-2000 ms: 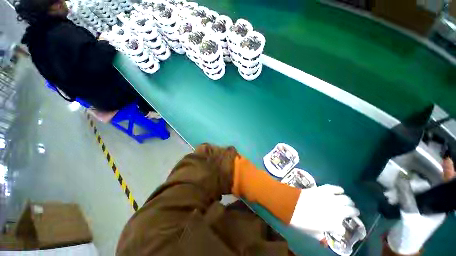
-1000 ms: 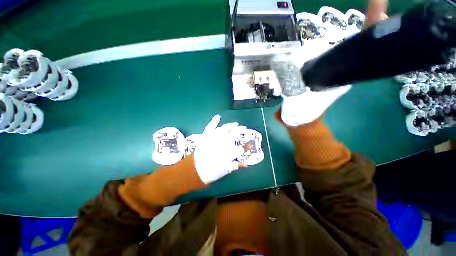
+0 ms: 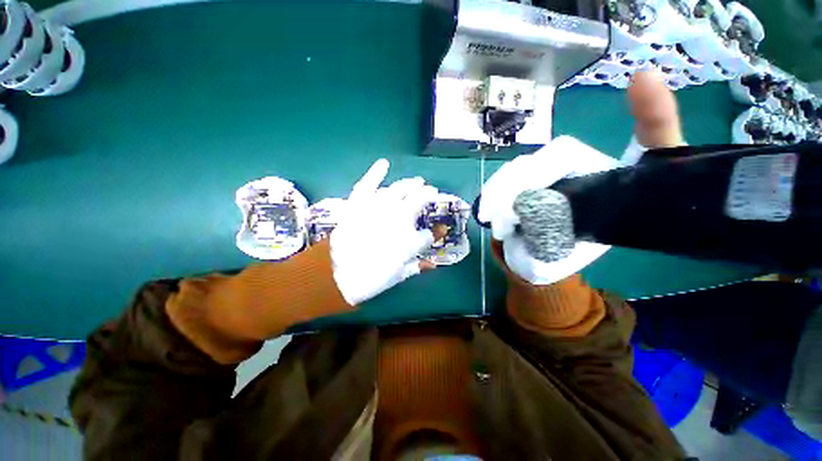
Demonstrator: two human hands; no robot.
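My left hand (image 3: 377,232), in a white glove with bare fingertips, holds a white camera housing (image 3: 453,230) flat on the green bench, open side up with its circuit board showing. My right hand (image 3: 552,212), gloved with the thumb bare, grips the black electric screwdriver (image 3: 667,203). Its grey mottled wrap lies over the glove and its tip points left, close to the housing's right edge; contact cannot be told. A second housing (image 3: 322,219) is partly hidden behind my left hand. A third housing (image 3: 272,218) lies at its left.
The silver screw feeder (image 3: 491,54) stands beyond my hands, its pick-up block (image 3: 510,94) facing me. Stacked housings (image 3: 45,56) lean at the far left, and more stacked housings (image 3: 689,31) stand at the back right. A blue stool (image 3: 669,383) is below the bench at right.
My right hand and the screwdriver have moved from beside the feeder down towards the housing held by my left hand. The view has tilted down. My left hand still holds the housing.
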